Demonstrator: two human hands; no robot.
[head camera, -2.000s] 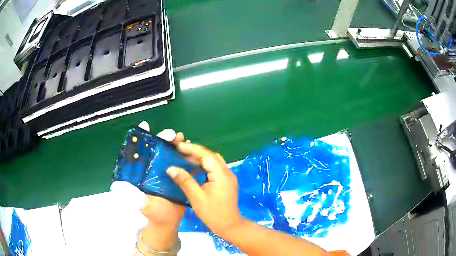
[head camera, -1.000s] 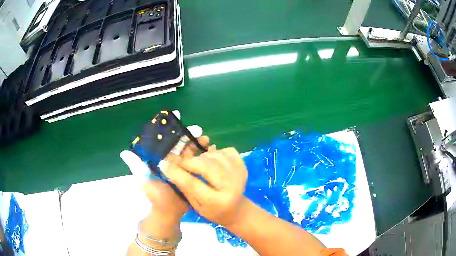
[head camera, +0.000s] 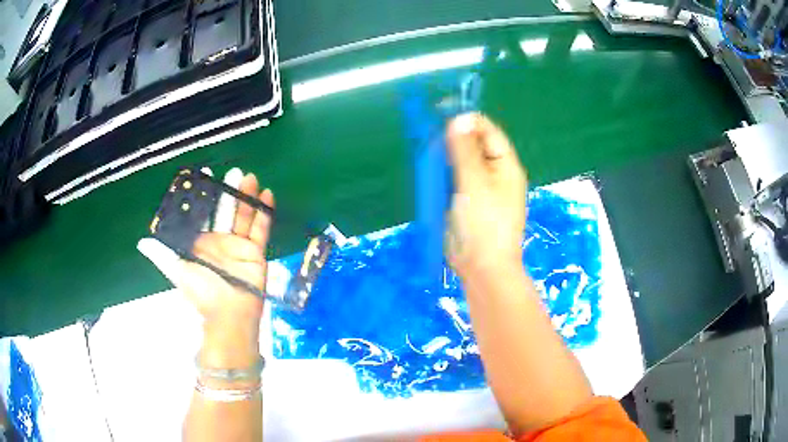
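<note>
My left hand (head camera: 226, 259), palm up with white finger cots, holds a black phone middle frame (head camera: 183, 214) with small gold spots. The palm shows through its open centre. My right hand (head camera: 488, 190) is raised to the right over the green belt, apart from the frame. It grips a blurred blue film piece (head camera: 432, 194) that hangs down to the left of the hand. Glossy crinkled blue film (head camera: 371, 285) lies below on the white work sheet (head camera: 134, 363).
Stacked black blister trays (head camera: 138, 78) with white layers stand at the upper left. The green conveyor belt (head camera: 363, 138) runs behind the hands. A metal fixture (head camera: 721, 207) is at the right. More blue film (head camera: 19, 393) lies at the lower left.
The blue film has come off the frame and moved up and right in my right hand. The frame, now with an open centre, has moved slightly left in my left hand.
</note>
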